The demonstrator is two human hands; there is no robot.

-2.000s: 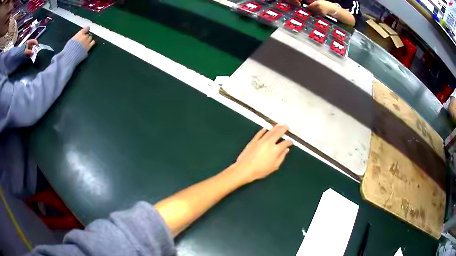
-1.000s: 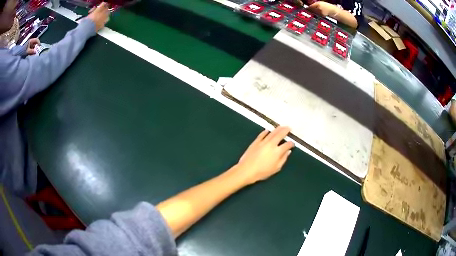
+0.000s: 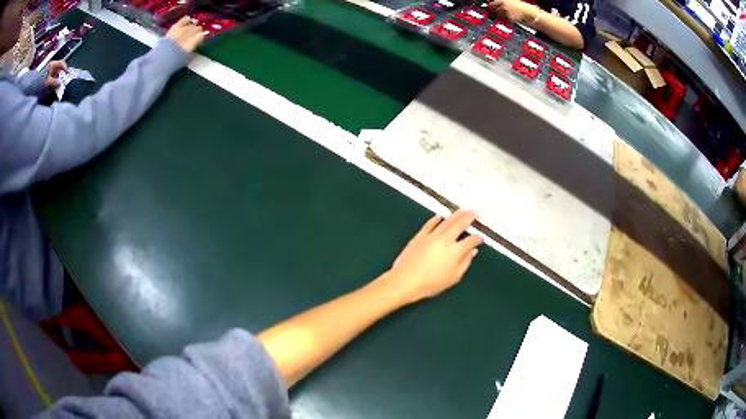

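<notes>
My left hand (image 3: 435,255) rests palm down on the dark green bench (image 3: 237,221), its fingertips at the near edge of the white board (image 3: 507,164). Its fingers are apart and it holds nothing. My right hand is not in view. A white sheet (image 3: 540,372) lies on the bench at the lower right, cut off by the bottom edge. Slim black tweezers (image 3: 596,398) lie beside it.
The brown board (image 3: 662,278) lies right of the white one. A tray of red housings (image 3: 526,65) is at the far side by a person's arm (image 3: 544,20). At the left, a person's hand (image 3: 186,34) touches another tray (image 3: 221,23) on the green belt (image 3: 327,74).
The left neighbour's hand has reached forward over the belt edge, and a tray of red housings has come further into view there. My left hand has stayed in place.
</notes>
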